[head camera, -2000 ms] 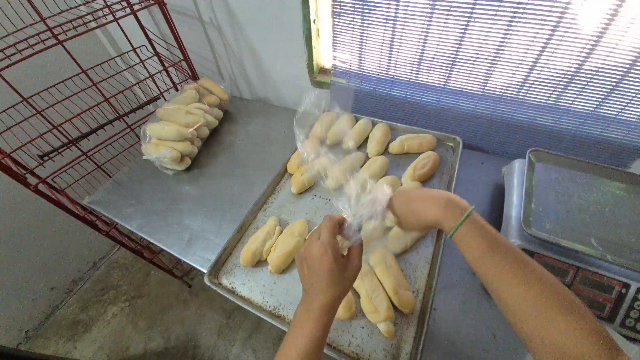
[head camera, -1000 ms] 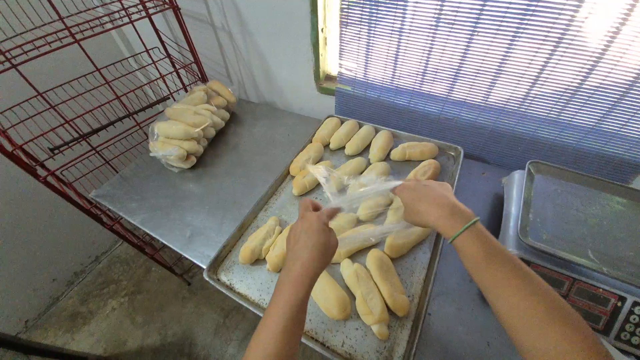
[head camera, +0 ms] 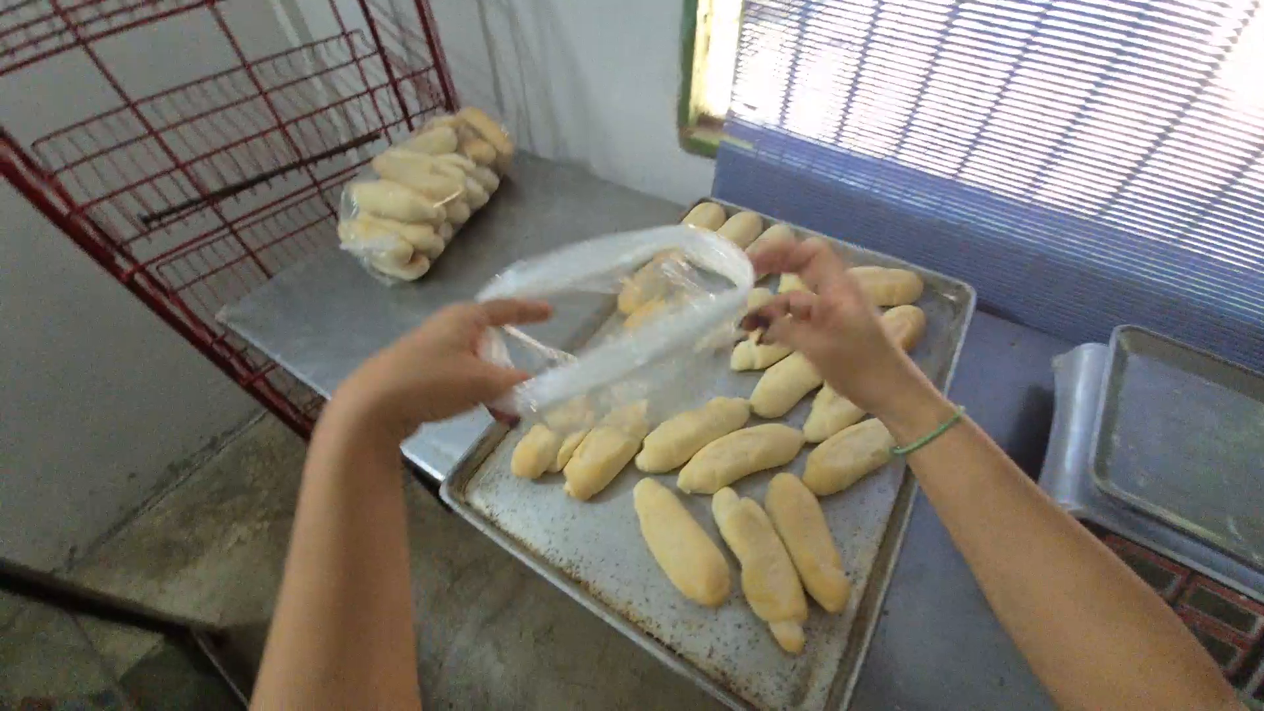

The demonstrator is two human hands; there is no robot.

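A clear plastic bag [head camera: 632,346] is stretched wide at its mouth between my two hands. My left hand [head camera: 434,365] holds the bag's left rim, thumb and fingers spread around it. My right hand [head camera: 825,321], with a green band on the wrist, grips the right rim. Beneath and around the bag, many pale elongated bread rolls [head camera: 681,543] lie on a metal baking tray [head camera: 592,568]. Some rolls show through the film; whether any is inside the bag I cannot tell.
A filled clear bag of rolls [head camera: 425,193] lies on the metal table [head camera: 563,197] at the back left. Beside it stands a red wire rack [head camera: 227,128]. At the right is a scale [head camera: 1185,464] with a metal tray on top. A slatted blind [head camera: 987,148] hangs behind.
The bag was bunched between my hands and is now spread wide at its mouth. My hands have moved apart.
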